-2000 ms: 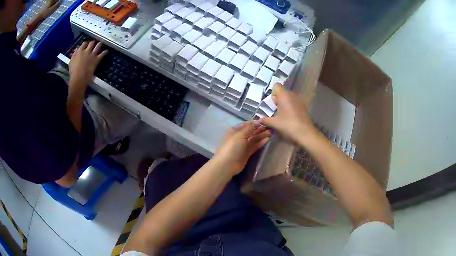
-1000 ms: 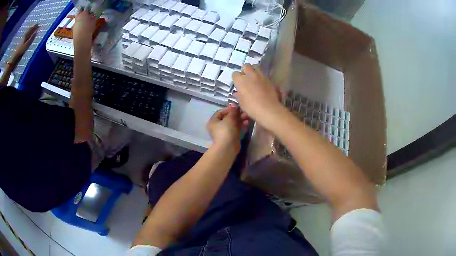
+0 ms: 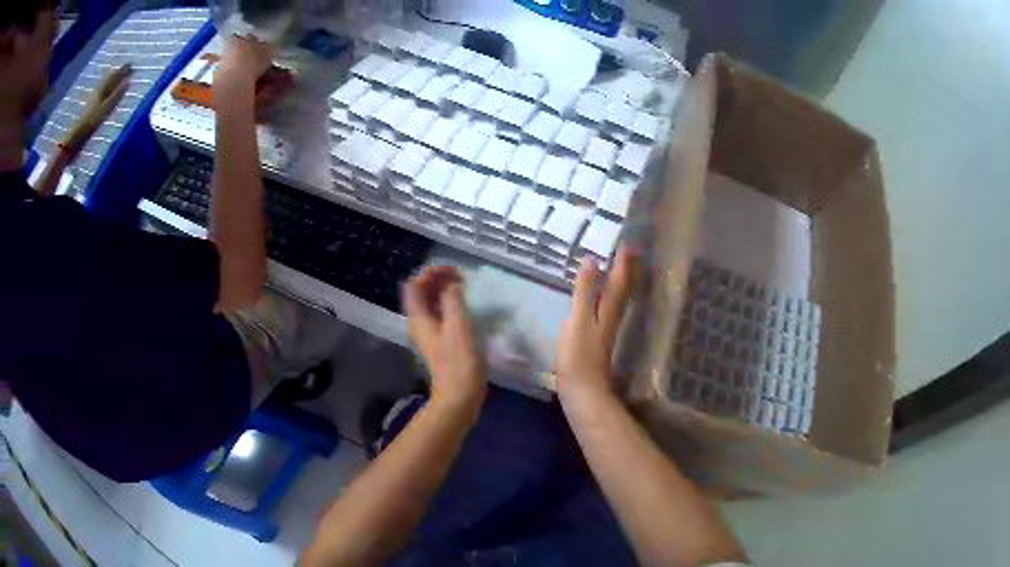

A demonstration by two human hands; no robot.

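Stacked white housings (image 3: 476, 155) form a stepped block of rows on the bench. My right hand (image 3: 593, 332) is at the block's near right corner, fingers apart and pointing up, with no piece seen in it. My left hand (image 3: 445, 338) is over the bench's front edge, left of my right hand. It is blurred, with fingers loosely curled and apart, and no piece shows in it. The open brown carton (image 3: 847, 222) stands to the right. White housings (image 3: 753, 349) stand in rows in its near part, beside a flat white sheet (image 3: 759, 227).
A black keyboard (image 3: 332, 238) lies on a shelf below the bench's left part. A coworker (image 3: 111, 321) sits at the left, one arm reaching to an orange fixture (image 3: 197, 93). A blue stool (image 3: 249, 471) is on the floor. A cable lies behind the stack.
My hands were close together at the stack's near right corner. They are now apart, the left one further left over the bench edge. The coworker's arm has moved from the keyboard to the fixture.
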